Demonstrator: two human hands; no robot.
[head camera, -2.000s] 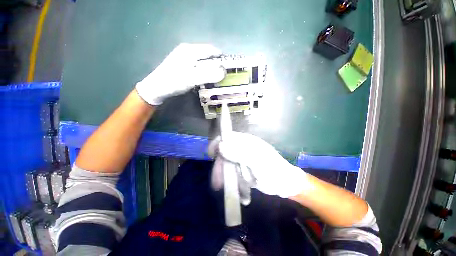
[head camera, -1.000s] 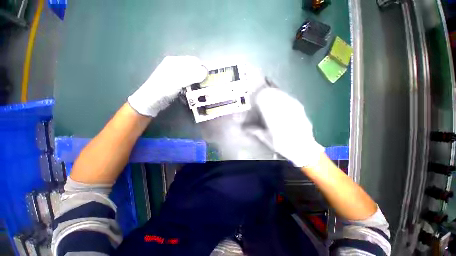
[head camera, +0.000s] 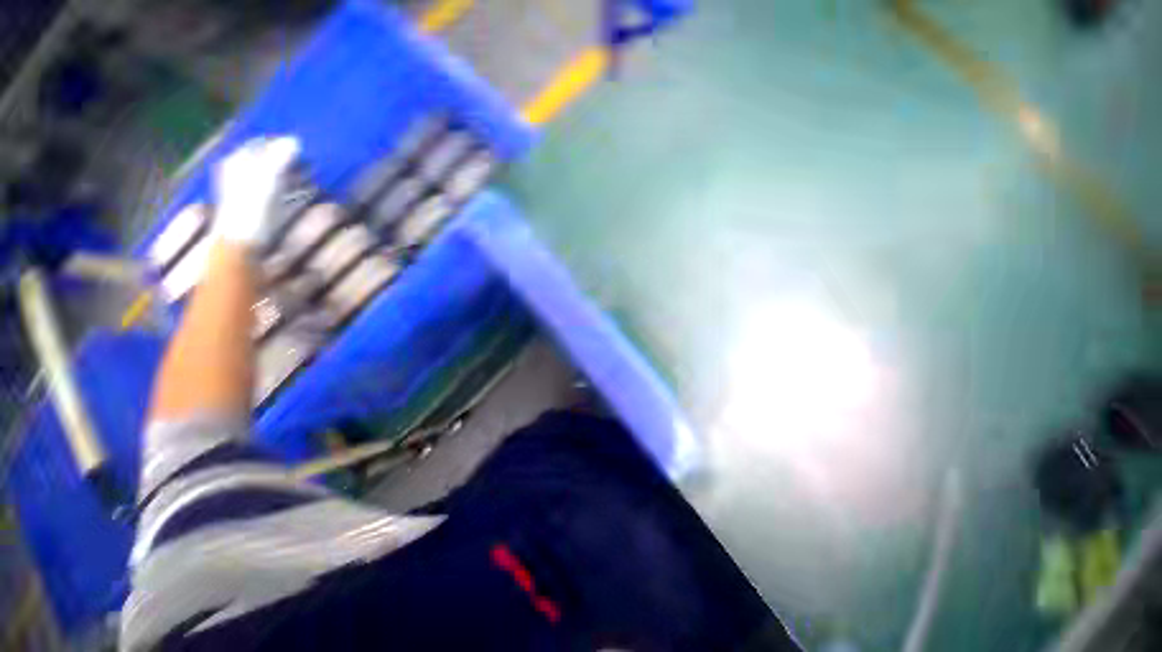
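Observation:
My left hand (head camera: 255, 191), in a white glove, reaches over the grey ribbed metal units (head camera: 338, 261) in the blue plastic bin (head camera: 344, 89) at the left. It is blurred, and whether its fingers hold a unit cannot be told. The units stand in rows in the bin. My right hand is not in view. The silver-white metal frame is not seen on the bench.
On the green bench (head camera: 714, 191), black modules (head camera: 1077, 478) and yellow-green plates (head camera: 1077, 567) lie at the right. A thin pale strip (head camera: 937, 560), blurred, is at the lower right. The bench's blue-covered edge (head camera: 573, 325) runs beside the bin.
The view has swung left to the bin. My left hand has left the metal frame and moved over the units. My right hand and the metal frame have gone out of view.

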